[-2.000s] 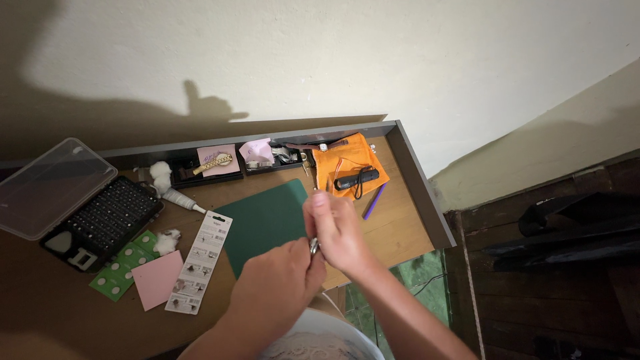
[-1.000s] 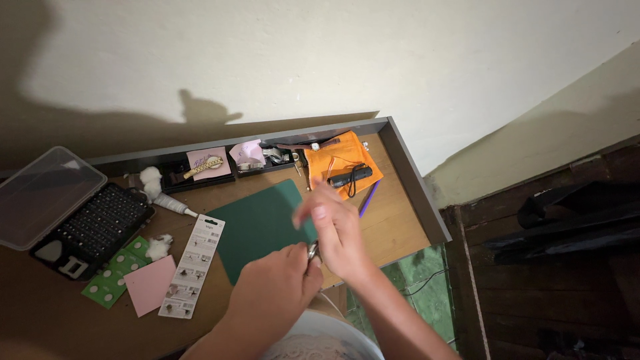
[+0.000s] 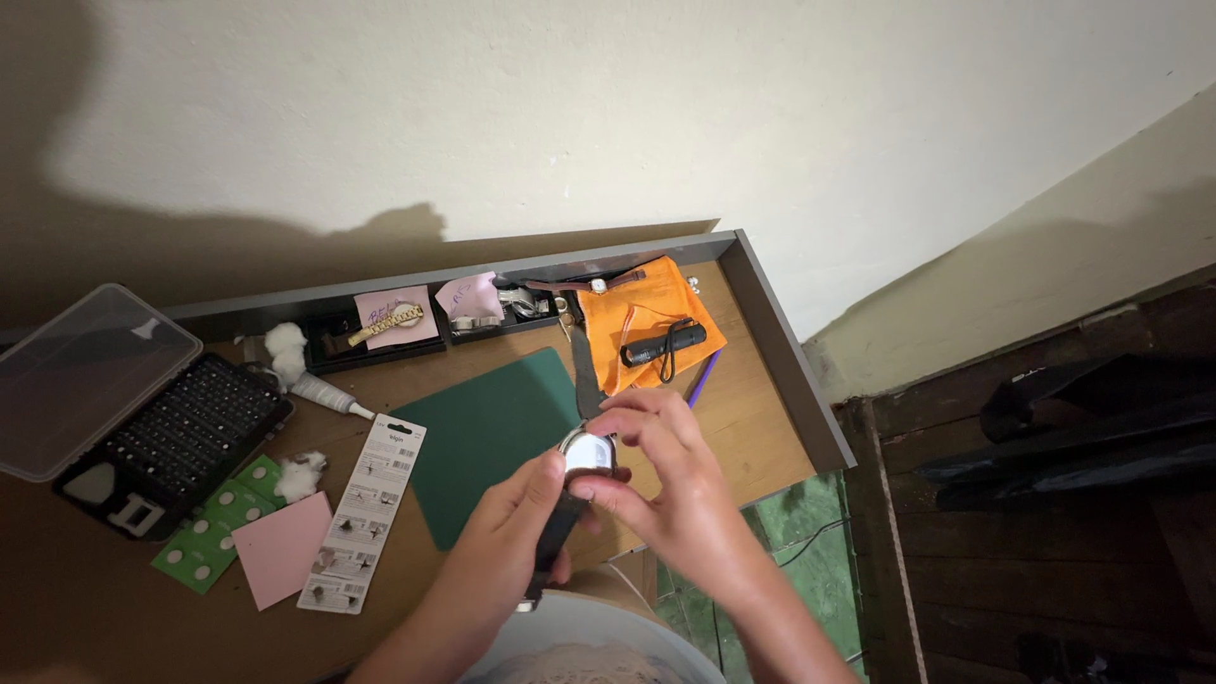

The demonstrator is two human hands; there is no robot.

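A wristwatch (image 3: 589, 453) with a black strap is held between my hands over the front of the desk, its round face or back shining brightly. My left hand (image 3: 518, 522) grips its lower strap and left edge, the thumb near the case. My right hand (image 3: 655, 461) pinches the right side of the case with thumb and fingers. One strap half points up over the edge of a green cutting mat (image 3: 489, 427). Beyond my right hand, a black flashlight (image 3: 663, 344) with a wrist loop lies on an orange cloth (image 3: 608, 328).
Small black trays hold a gold-coloured watch (image 3: 388, 325) and other watches. At left are an open bit case (image 3: 180, 437), a white tube (image 3: 328, 392), cotton, button-cell packs (image 3: 214, 522), pink notes (image 3: 283, 549) and a white blister card (image 3: 361, 513). A purple stick (image 3: 703, 380) lies near the raised desk edge.
The watch's case and strap now show plainly between my hands; earlier only a bit of metal showed. My right fingers have come down onto the case.
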